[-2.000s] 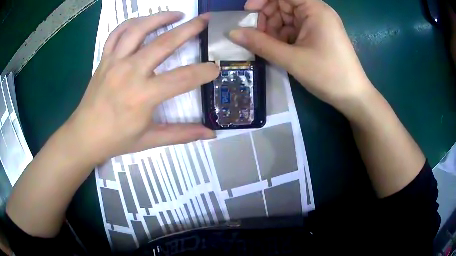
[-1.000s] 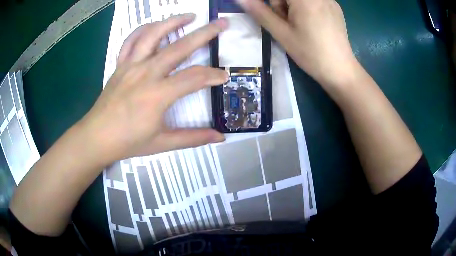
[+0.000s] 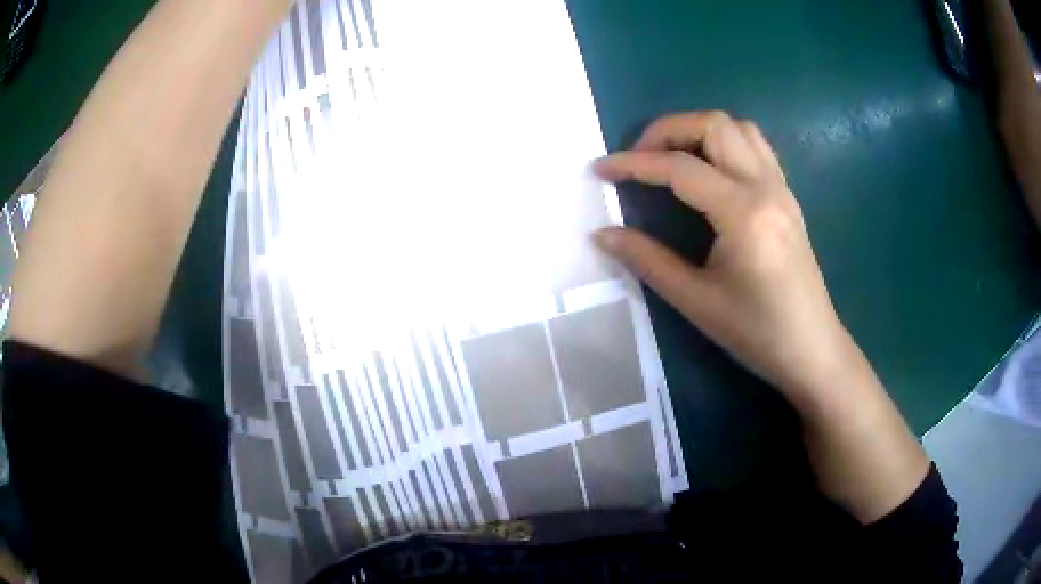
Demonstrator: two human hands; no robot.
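A fanned stack of glossy white liner sheets (image 3: pixel 457 171) lies in front of me, its upper middle washed out by glare. Grey rectangular stickers (image 3: pixel 514 382) and narrow grey strips sit in rows on its lower part. My right hand (image 3: pixel 731 245) is at the stack's right edge, thumb and index finger apart; nothing shows between them. My left forearm reaches up past the top left edge of the picture, and my left hand is out of view. The phone assembly is not in view.
The green work surface (image 3: pixel 913 228) surrounds the stack. A dark slab (image 3: pixel 953 40) is at the upper right, with another person's forearm (image 3: pixel 1019 108) beside it. A dark object (image 3: pixel 21 40) is at the far upper left. My dark clothing crosses the bottom.
The phone assembly has gone from the sheets. My left hand has left the picture at the top. My right hand has moved down, beside the stack's right edge, fingers apart.
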